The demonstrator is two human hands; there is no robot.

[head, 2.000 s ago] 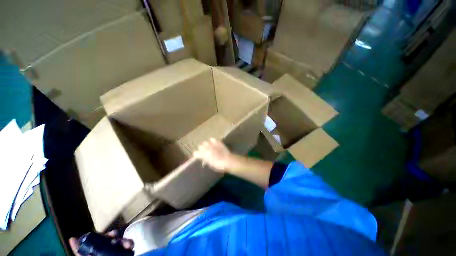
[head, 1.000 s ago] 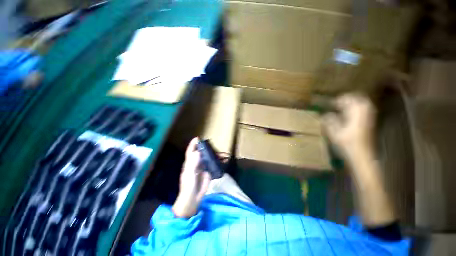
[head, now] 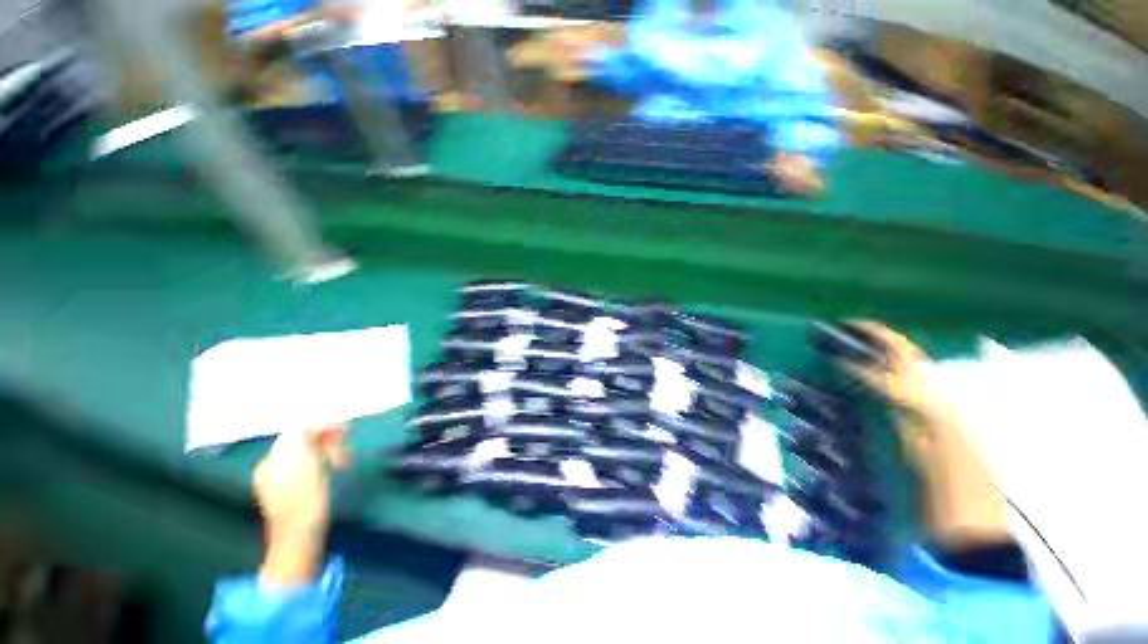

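Black cylindrical units (head: 541, 403) lie in close rows on the bench, blurred, with pale patches among them. My right hand (head: 900, 377) is at the right end of the rows, gripping a black unit (head: 841, 345) by its right end. My left hand (head: 296, 497) is left of the rows, with its fingers on the front edge of a white sheet (head: 302, 384), which it appears to pinch. Blur hides the fingertips.
Loose white paper (head: 1070, 440) lies at the right, beside my right forearm. A green strip (head: 567, 233) runs behind the rows. Pale metal uprights (head: 252, 176) stand at the left. A person in a blue smock (head: 718, 76) is across the bench, behind more dark units (head: 667, 154).
The view has swung left from the cartons to the bench. My left hand has let go of the black unit and is at the white sheet. My right hand, empty before, now holds a black unit.
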